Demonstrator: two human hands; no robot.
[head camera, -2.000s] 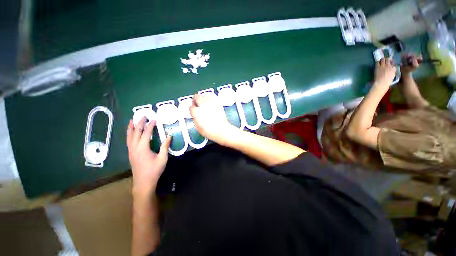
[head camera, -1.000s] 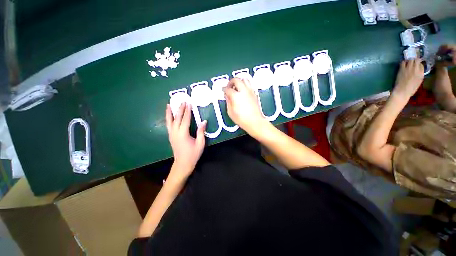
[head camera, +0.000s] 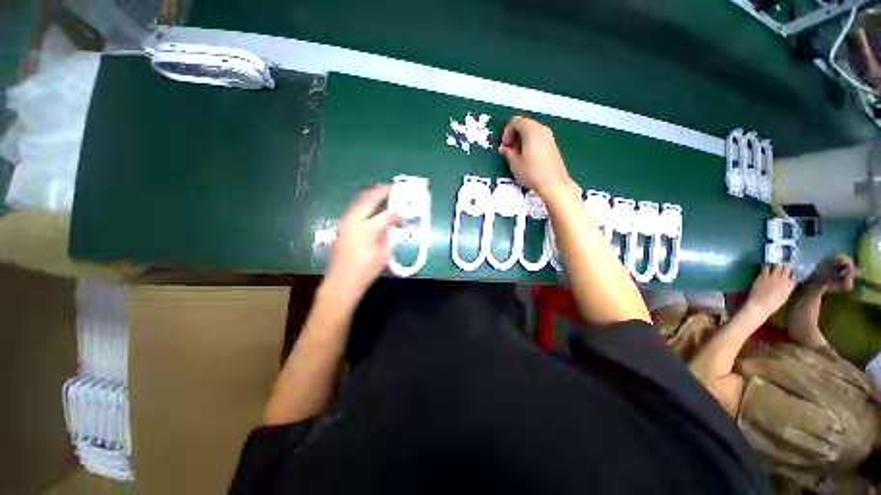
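A white oval housing (head camera: 409, 259) lies on the green bench, left of a row of several like housings (head camera: 470, 253), disc ends away from me. My left hand (head camera: 362, 235) is at its left edge, fingers and thumb bent by the disc end; whether they grip it is unclear. A small heap of white inserts (head camera: 470, 132) lies beyond the row. My right hand (head camera: 526, 150) is just right of the heap, fingertips drawn together; I cannot tell if they hold an insert. My right forearm hides part of the row.
A long white strip (head camera: 599, 114) runs behind the heap. White housings (head camera: 213, 68) lie at the far left. An open carton (head camera: 208, 372) and ribbed white housings (head camera: 99, 425) are at lower left. Another person's hands (head camera: 773, 287) work at right, near standing housings (head camera: 749, 166).
My right hand has left the row and moved out to the heap. The single housing from the left is gone from its place; one now lies beside the row at my left hand. The view has turned.
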